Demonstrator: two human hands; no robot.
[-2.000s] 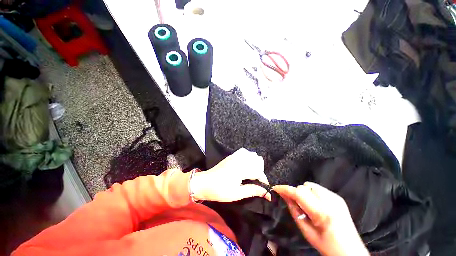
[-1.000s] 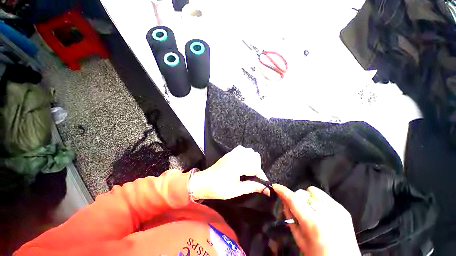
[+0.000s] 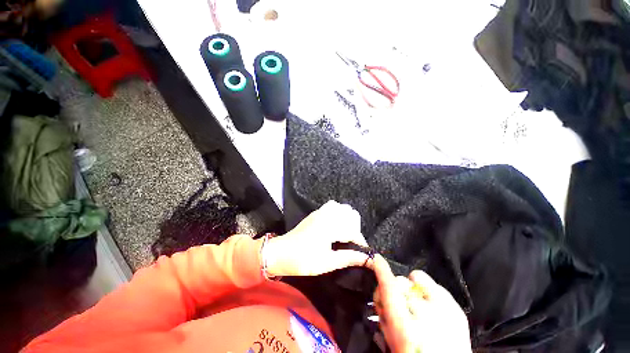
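A dark garment [image 3: 407, 200] lies over the near table edge and the lap, with speckled shell cloth at the top and smooth black lining [image 3: 504, 269] at the right. My left hand [image 3: 321, 245] is closed on a folded black edge of the garment, pinched between thumb and fingers. My right hand [image 3: 418, 310] meets it at the fingertips, with a small metal band on a finger. Its fingertips touch the same edge. No needle or thread can be made out between the fingers, so what the right hand grips is unclear.
Three black thread cones [image 3: 273, 86] stand at the table's left edge. Red-handled scissors [image 3: 378, 84] lie beyond the garment, with dark specks near them. A dark garment pile [image 3: 566, 76] is at the far right. A red stool [image 3: 103, 55] stands on the floor.
My right hand has shifted slightly down and left, its fingertips still at the fold. The lining at the right has moved and creased differently. My left hand has hardly moved.
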